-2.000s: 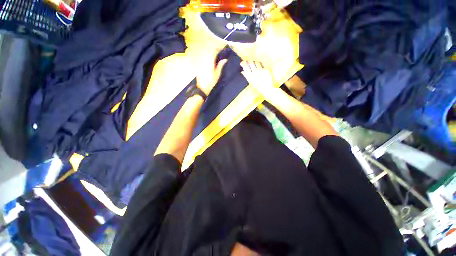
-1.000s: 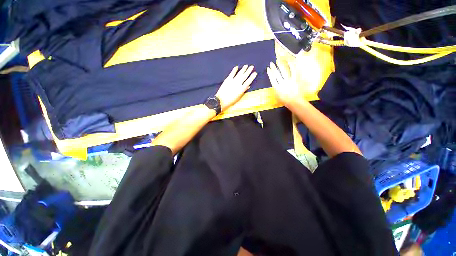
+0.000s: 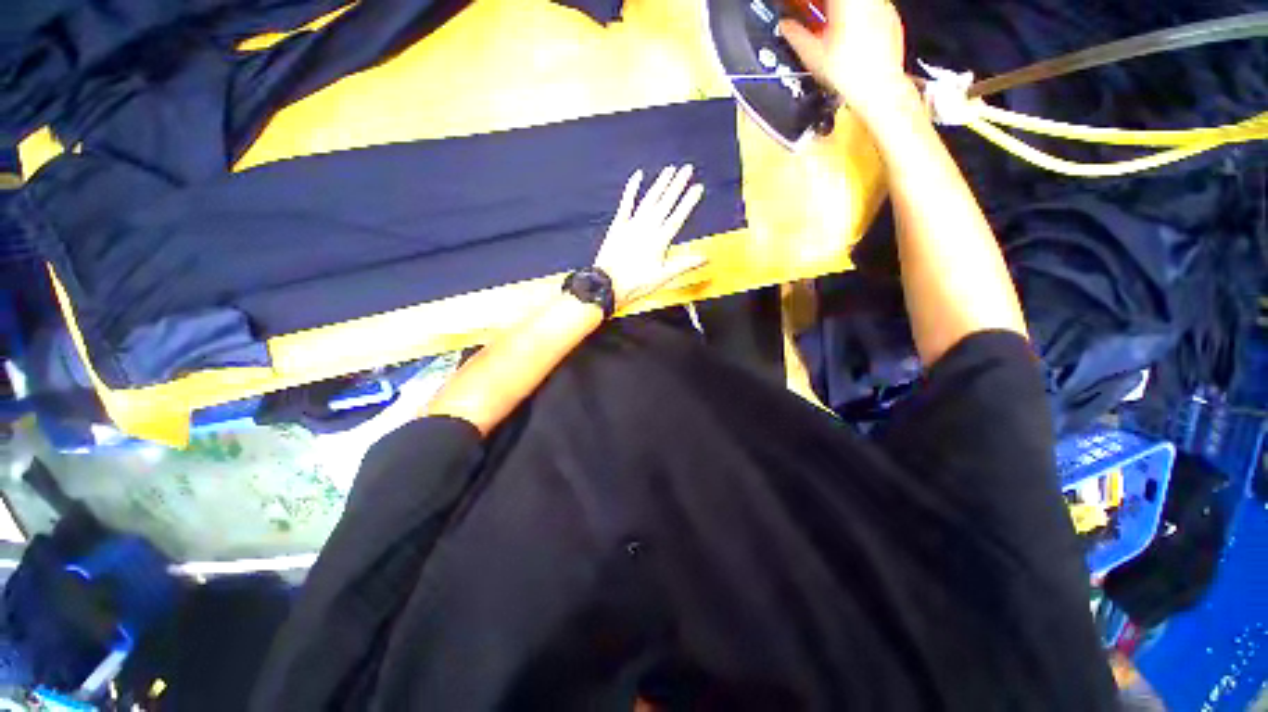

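Observation:
A dark navy trouser leg (image 3: 459, 202) lies flat across the yellow table cover (image 3: 556, 70), its straight hem end near the iron. My left hand (image 3: 647, 237) rests flat with fingers spread on the lower edge of the leg, holding nothing; a dark watch is on the wrist. The steam iron (image 3: 762, 70) stands at the top, just beyond the hem. My right hand (image 3: 855, 56) is on the iron's orange-brown handle, which it mostly covers. The bunched wide end of the trousers (image 3: 125, 237) lies at the far left.
Yellow and grey lines (image 3: 1085, 146) run right from the iron. Heaped navy garments (image 3: 1112, 278) lie at the right, and more cloth at the upper left. A blue crate (image 3: 1133, 501) with yellow scraps stands at lower right. Green-and-white floor (image 3: 209, 487) shows at lower left.
The view has turned, and the trouser leg now lies crosswise. My right hand has left the cloth at the hem and taken hold of the iron's handle. My left hand stays on the leg.

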